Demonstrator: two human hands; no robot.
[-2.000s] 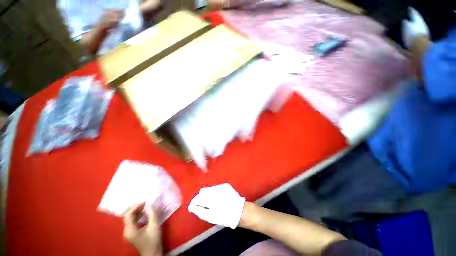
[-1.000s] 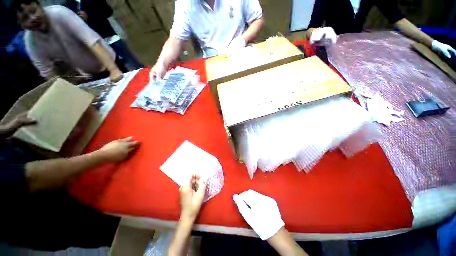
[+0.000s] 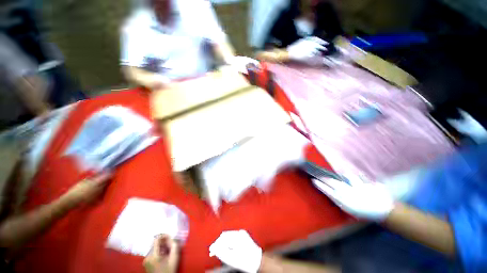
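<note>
The frame is blurred. A whitish bubble bag (image 3: 138, 224) lies flat on the red table (image 3: 213, 234). My left hand (image 3: 162, 256), bare and cut off by the lower edge, pinches the bag's near right edge. My right hand (image 3: 236, 250), in a white glove, is just right of the bag over the red cloth, fingers drawn together, with nothing visible in it. At the right, another person's white-gloved hand (image 3: 355, 197) holds a dark finned part (image 3: 323, 171) near the table edge.
A supply carton (image 3: 224, 125) spills empty bubble bags (image 3: 251, 165); a second carton (image 3: 203, 93) is behind it. Bagged parts (image 3: 109, 136) lie at left, near another person's bare hand (image 3: 88, 189). A small dark piece (image 3: 364, 114) lies on pink bubble wrap (image 3: 400, 144). People stand around the table.
The view has swung and blurred. Another person's gloved hand with a finned part has come in from the right. My left hand stays at the bag's edge.
</note>
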